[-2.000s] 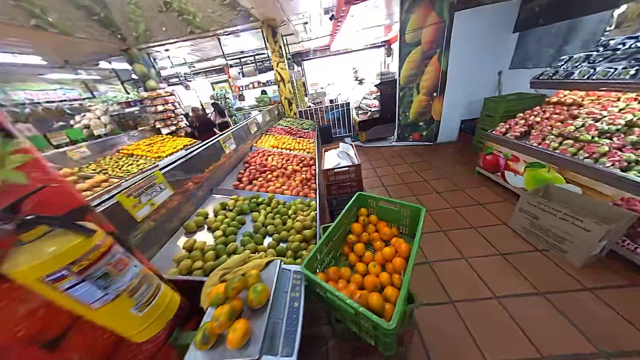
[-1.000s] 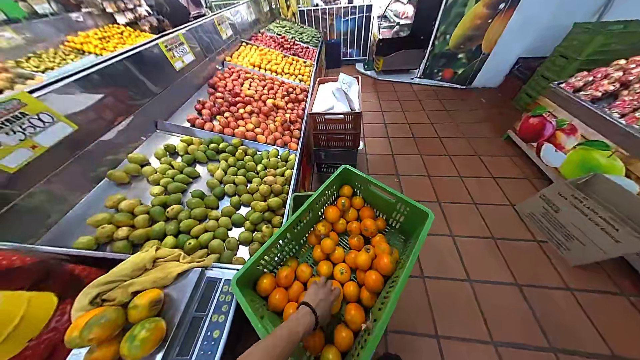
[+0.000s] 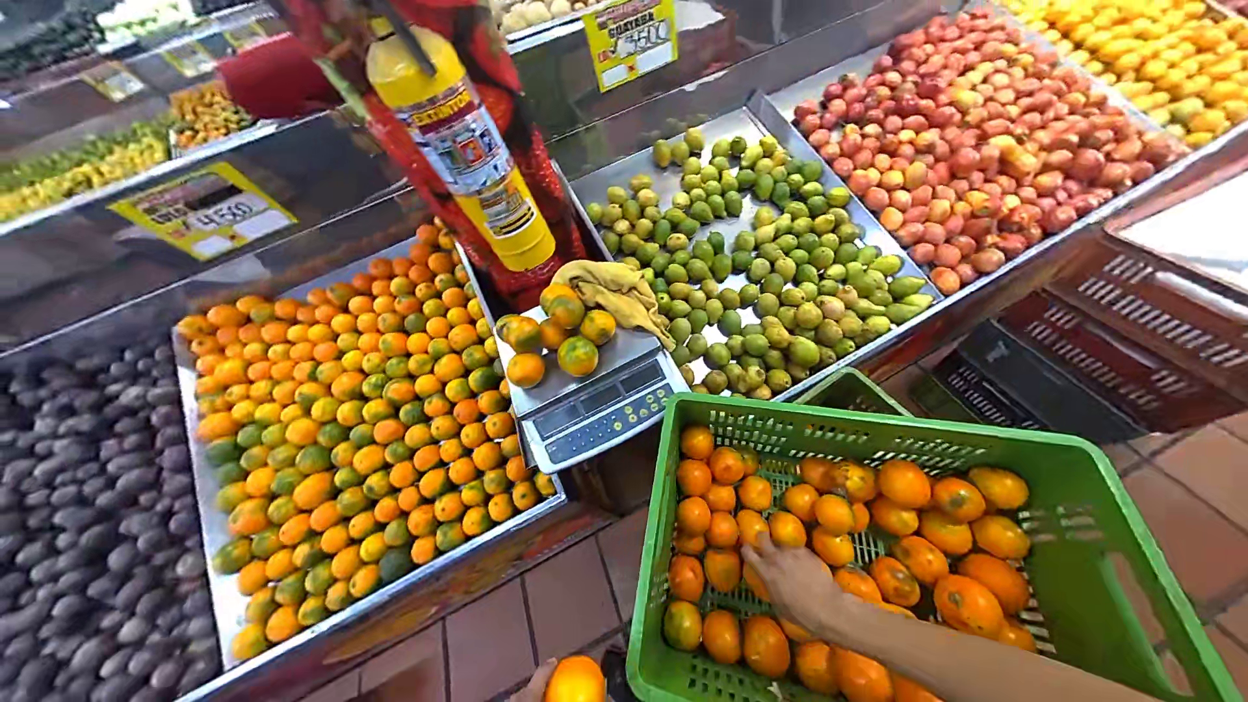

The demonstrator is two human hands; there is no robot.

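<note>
My right hand (image 3: 792,577) reaches into a green plastic crate (image 3: 877,429) of orange fruits (image 3: 902,485), its fingers on fruit near the crate's left part; whether they grip one is unclear. At the bottom edge, left of the crate, my left hand (image 3: 531,685) holds an orange fruit (image 3: 575,680), mostly cut off by the frame. A digital scale (image 3: 597,409) stands beyond the crate, with several orange-green fruits (image 3: 577,356) and a yellow cloth (image 3: 619,292) on its tray. Left of it, orange and green fruits (image 3: 361,448) lie in rows on a metal display tray.
A yellow fire extinguisher (image 3: 463,146) stands behind the scale. Bins of green fruits (image 3: 760,263), red fruits (image 3: 975,136) and dark purple fruits (image 3: 97,507) line the stand. Dark red crates (image 3: 1121,331) stand at the right. Tiled floor (image 3: 526,624) shows below.
The view has swung left, bringing in the rowed orange fruits and the dark fruits. My left hand now shows with an orange fruit; one hand was in the crate a second ago and none was visible before that.
</note>
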